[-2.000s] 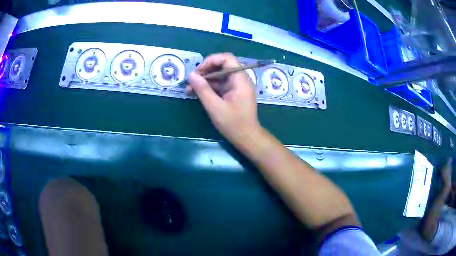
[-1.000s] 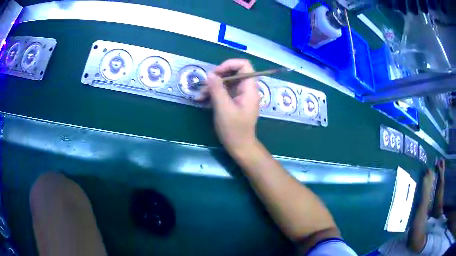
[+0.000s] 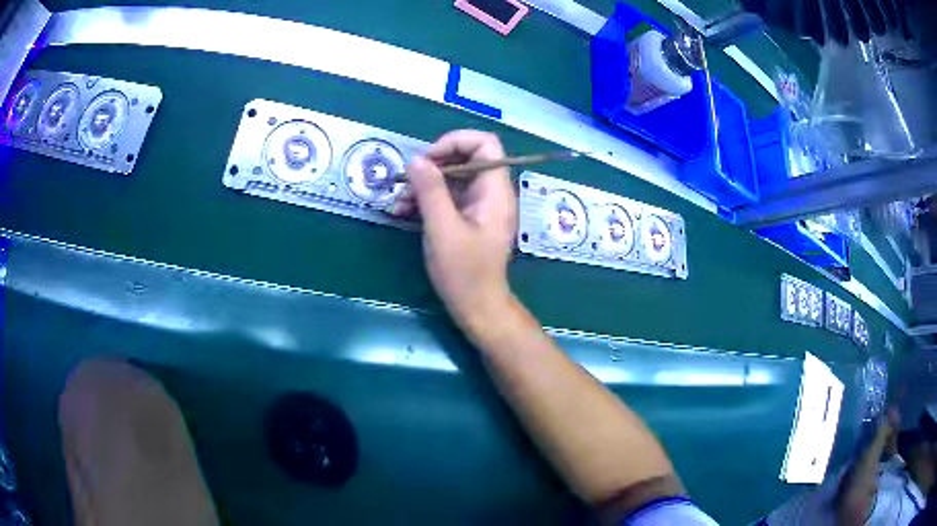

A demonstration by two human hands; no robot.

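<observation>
My right hand [image 3: 467, 205] holds a thin brown pencil-like tool [image 3: 524, 160] between thumb and fingers, its back end pointing right. The tool's tip is at the right side of the middle round unit [image 3: 374, 173] on a silver-grey fixture plate [image 3: 244, 164]. My hand hides the plate's right part. A second plate [image 3: 529, 218] with three round units lies just right of my hand. My left hand is not visible. A blurred skin-toned rounded shape [image 3: 134, 442] rises from the lower left edge; I cannot tell what body part it is.
Another plate [image 3: 144, 128] lies at left, and small plates [image 3: 801, 299] at far right. Blue bins [image 3: 729, 144], one with a whitish bottle [image 3: 658, 74], stand at upper right. A black round pad [image 3: 311, 439] and white sheet [image 3: 812, 421] lie near the front. A person's arm [image 3: 863, 478] shows at lower right.
The plates have shifted right in view. The tool tip has gone from the third round unit to the right side of the middle one. A pink-red frame has come into view at the top.
</observation>
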